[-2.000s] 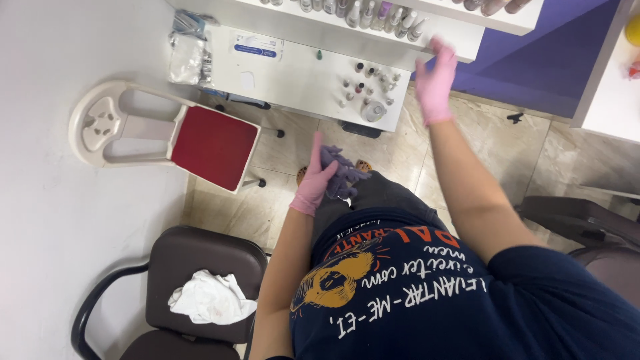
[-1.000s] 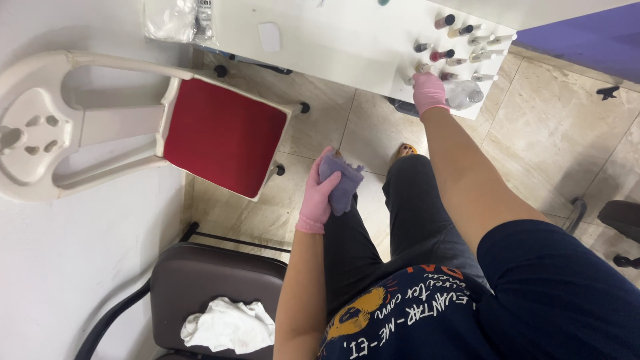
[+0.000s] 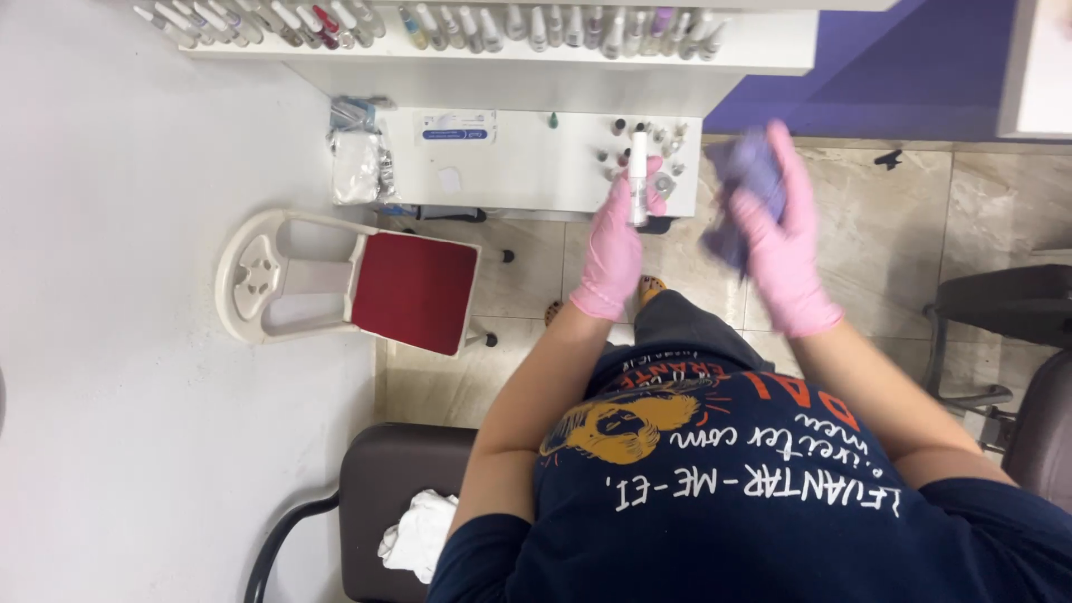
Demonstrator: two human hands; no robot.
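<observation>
Both of my hands wear pink gloves. My left hand [image 3: 618,239] holds a small clear nail polish bottle with a white cap [image 3: 638,180] upright, over the near edge of the white desk. To its right, my right hand [image 3: 783,230] is blurred and grips a crumpled purple cloth [image 3: 741,197]. More small polish bottles [image 3: 603,156] stand on the desk behind my left hand, partly hidden by it. A round clear container [image 3: 662,185] is among them.
The white desk [image 3: 519,172] bears a plastic-wrapped pack [image 3: 358,166] and a blue-and-white packet [image 3: 456,128]. Rows of polish bottles line the shelf [image 3: 502,59] above. A chair with a red seat [image 3: 416,291] stands left; a brown chair [image 3: 402,477] holds a white cloth [image 3: 423,534].
The purple cloth has passed from my left hand to my right. My left hand now holds a white-capped bottle. My right hand, among the desk bottles one second ago, has moved away from them.
</observation>
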